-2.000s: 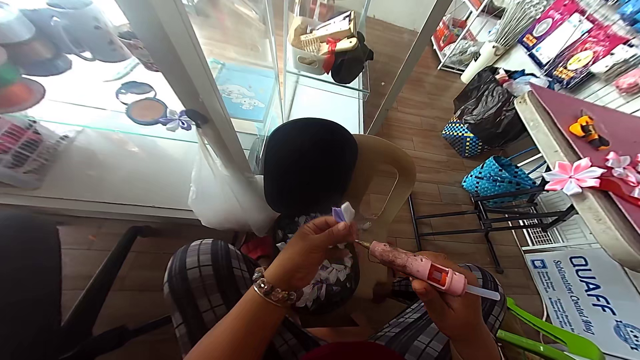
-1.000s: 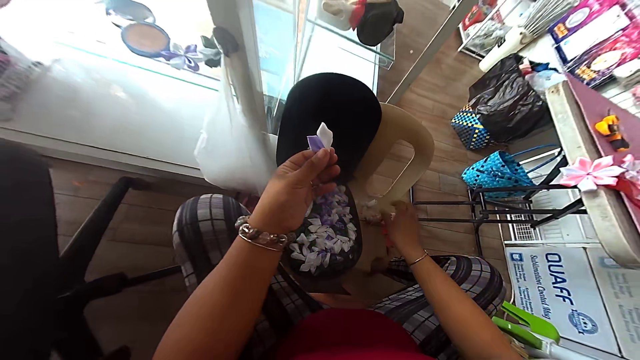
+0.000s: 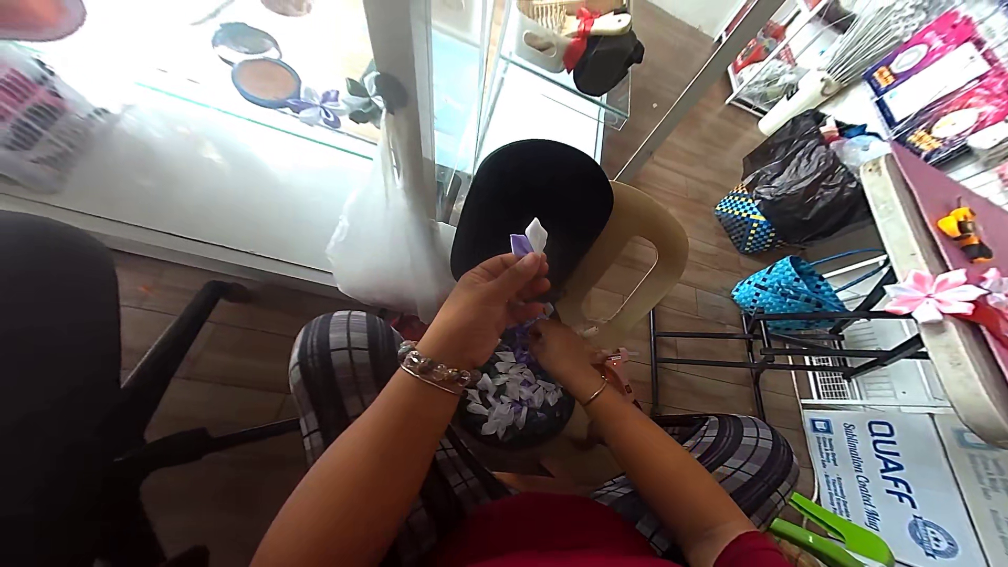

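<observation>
Raised before the black chair back, my left hand (image 3: pixel 504 295) pinches joined white and purple ribbon petals (image 3: pixel 530 236) between thumb and fingertips. My right hand (image 3: pixel 561 350) is lower and to the right, its fingers down among purple petals at the upper edge of a pile of white and purple ribbon petals (image 3: pixel 512 394). That pile lies in a dark round container between my knees. Whether the right fingers grip a petal is hidden. Just right of my right wrist, a pink glue gun (image 3: pixel 618 370) is partly in view, apart from my fingers.
A black chair back (image 3: pixel 535 197) and a beige plastic chair (image 3: pixel 665 244) stand ahead. A white plastic bag (image 3: pixel 386 236) hangs left, beside a glass display case. Right are a blue woven basket (image 3: pixel 787 291), a table edge (image 3: pixel 937 346) with ribbon flowers, and a green plastic object (image 3: pixel 835 535).
My right hand held the pink glue gun near the petals two seconds ago and has let it go. From beside the beige chair, it has moved left to the petal pile.
</observation>
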